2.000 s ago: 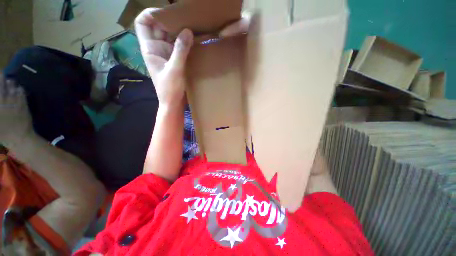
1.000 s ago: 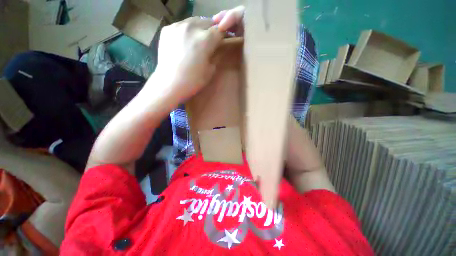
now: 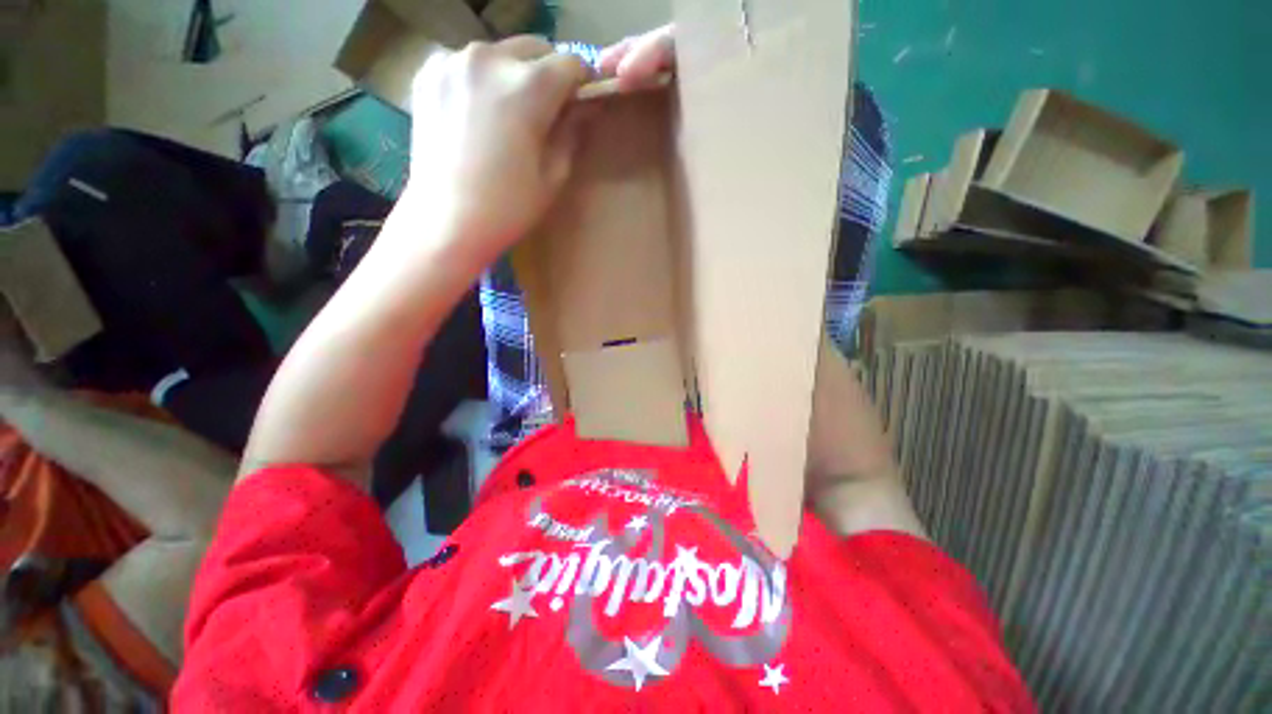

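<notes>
A partly folded cardboard box (image 3: 614, 237) lies lengthwise on my lap, its near end flap (image 3: 628, 393) flat against my red shirt. A dark slot shows at that flap's far edge. The tall back panel (image 3: 760, 237) stands along the box's right side and tapers toward my chest. My left hand (image 3: 488, 140) grips the far left corner of the box, its fingers curled over the far end wall. Fingers of my right hand (image 3: 642, 59) touch the same far end. The rest of that hand is hidden behind the panel.
A deep stack of blanks (image 3: 1088, 474) stands at my right. Finished boxes (image 3: 1081, 161) overlap beyond it, and another box (image 3: 405, 56) lies at the far left. A neighbour's dark-trousered legs (image 3: 154, 279) and bare arm are close at my left.
The far end flap, raised two seconds ago, is now folded down. My left hand has turned over onto the far end. The back panel first swung upright and now shows slightly wider.
</notes>
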